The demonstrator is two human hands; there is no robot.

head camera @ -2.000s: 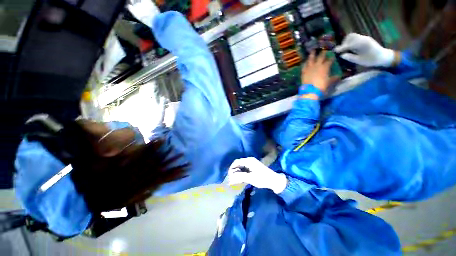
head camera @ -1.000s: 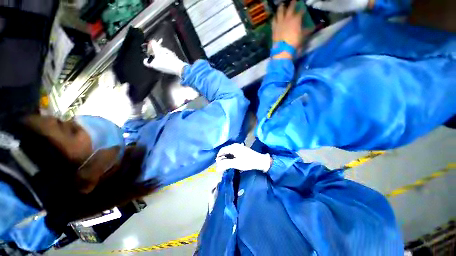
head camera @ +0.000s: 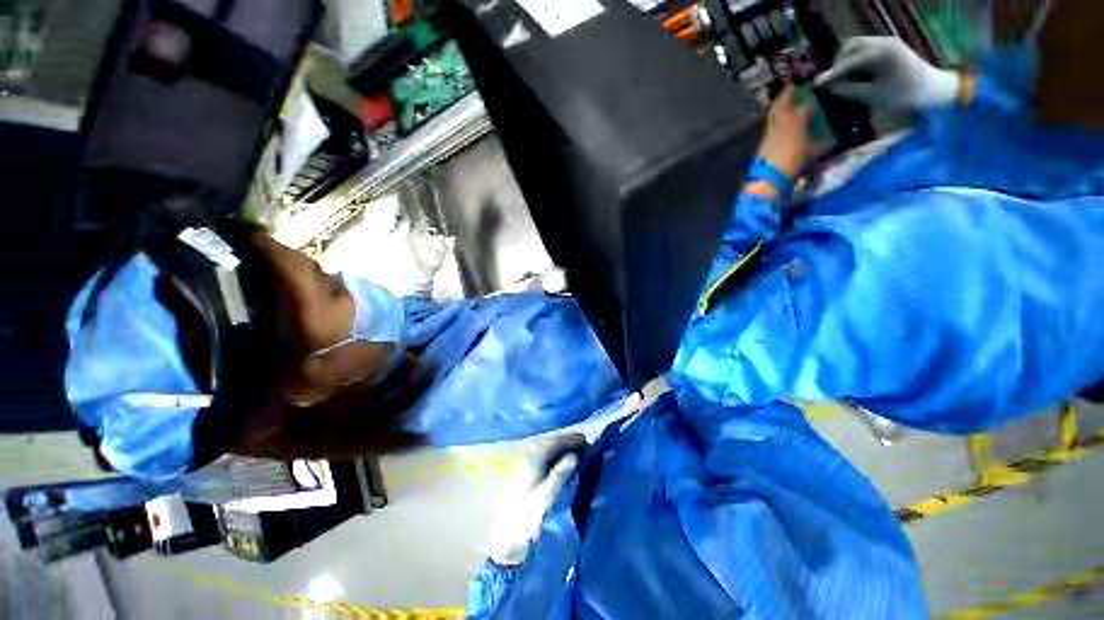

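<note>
A large black box (head camera: 630, 133) with a white label slants across the upper middle, between me and the line. Its narrow lower corner comes down to the front of my blue smock. A small white patch, apparently my right hand (head camera: 651, 390), shows at that corner; the rest is hidden, so its grip cannot be told. My left hand (head camera: 528, 503), white-gloved and blurred, is low beside my smock, left of the box corner and apart from it. A dark patch shows at its fingers; what it is cannot be told.
A masked person in a blue cap (head camera: 133, 363) is close on the left. Another person's blue sleeve (head camera: 944, 303) is on the right, hands over the line. A metal rail (head camera: 424, 139) and green parts (head camera: 433, 85) lie beyond. Black bins (head camera: 291, 509) stand lower left. Yellow-black tape (head camera: 969, 497) marks the floor.
The black box has come into the upper middle and covers the board. My left hand has come into view. My right hand, clearly visible before, is now mostly hidden. The left person's raised hand has moved down.
</note>
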